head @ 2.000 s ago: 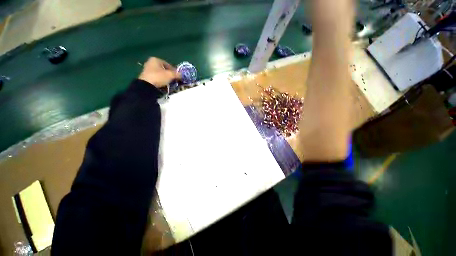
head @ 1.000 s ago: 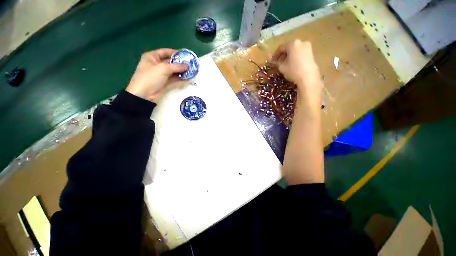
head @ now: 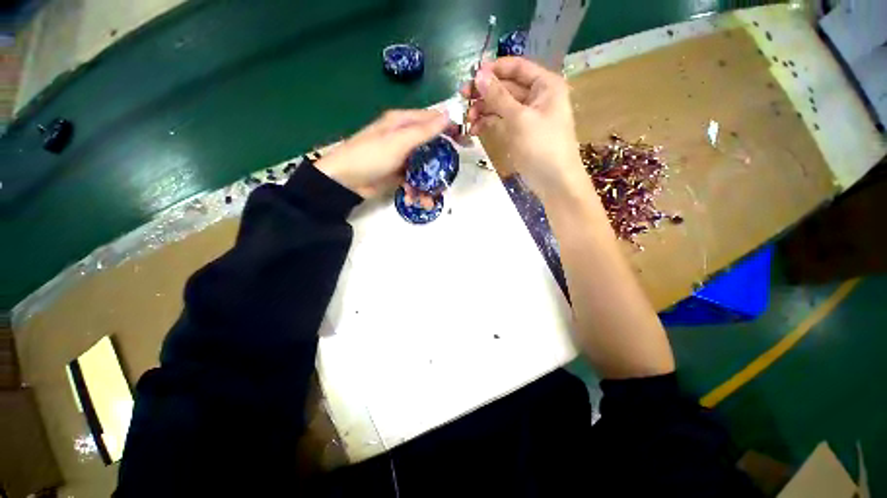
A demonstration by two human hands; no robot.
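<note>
My left hand [head: 387, 151] holds a round dark-blue unit [head: 433, 165] above the top of the white board [head: 447, 321]. A second blue unit [head: 420, 206] shows just below it, partly covered by the held unit and fingers. My right hand [head: 525, 112] pinches a thin small wired component [head: 484, 49] that points up, close to the left fingertips. A small white piece [head: 455, 109] shows between the two hands; what it is cannot be told. The red-black pile of components [head: 630, 185] lies right of the board, beside my right forearm.
Blue units [head: 403, 60] lie on the green conveyor belt [head: 243, 88] beyond the bench. A pale upright [head: 557, 31] stands ahead. Small black bits [head: 272, 175] dot the bench edge. A blue bin [head: 729, 292] is below right, a yellow-and-black pad [head: 102, 399] at left.
My right hand has left the pile and come up beside my left hand with a component. The held unit has moved right and slightly down, over the second unit.
</note>
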